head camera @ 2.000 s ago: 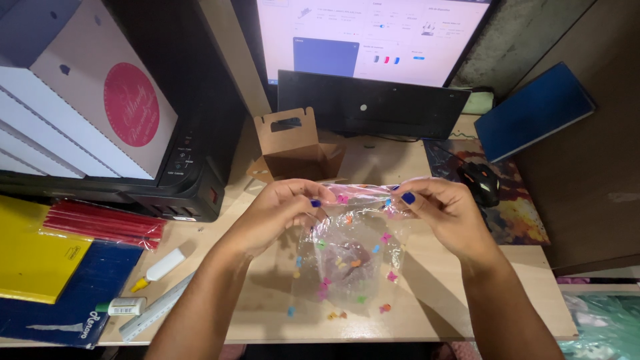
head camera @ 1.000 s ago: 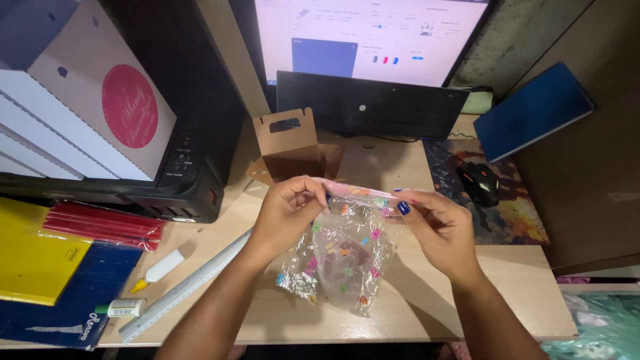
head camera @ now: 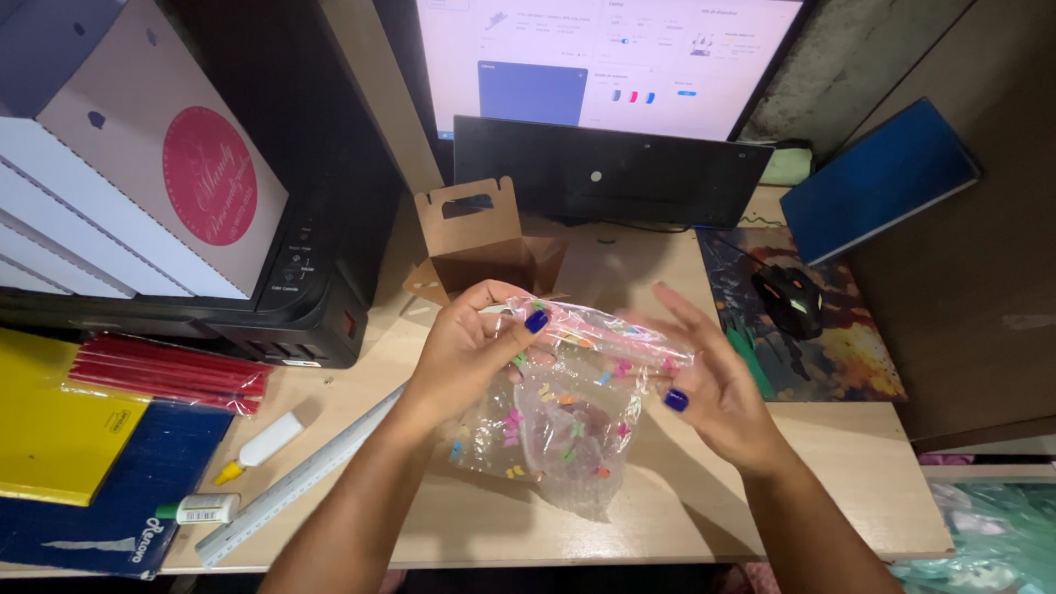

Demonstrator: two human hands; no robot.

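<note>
Between my hands hangs a clear plastic bag (head camera: 569, 412) printed with small colourful butterflies, its top edge folded over in a band. My left hand (head camera: 478, 346) pinches the band's left end between thumb and fingers. My right hand (head camera: 709, 379) is at the other end of the band, fingers spread and slightly blurred; whether it grips the plastic is hard to tell. Something round and pale seems to lie inside the bag, but it cannot be made out. Behind the bag stands an open brown cardboard box (head camera: 474, 239) with a handle cutout.
A black keyboard (head camera: 602, 173) leans against the monitor (head camera: 536, 41). At right are a mouse (head camera: 788, 301) on a patterned mat and a blue notebook (head camera: 879, 181). At left are a printer (head camera: 330, 322) bearing white boxes, a ruler (head camera: 305, 474), a glue bottle (head camera: 272, 437) and red sticks (head camera: 165, 371).
My right hand's fingers have spread apart from their earlier pinch on the band. The bag now tilts down toward the right, and a green item shows beside my right hand.
</note>
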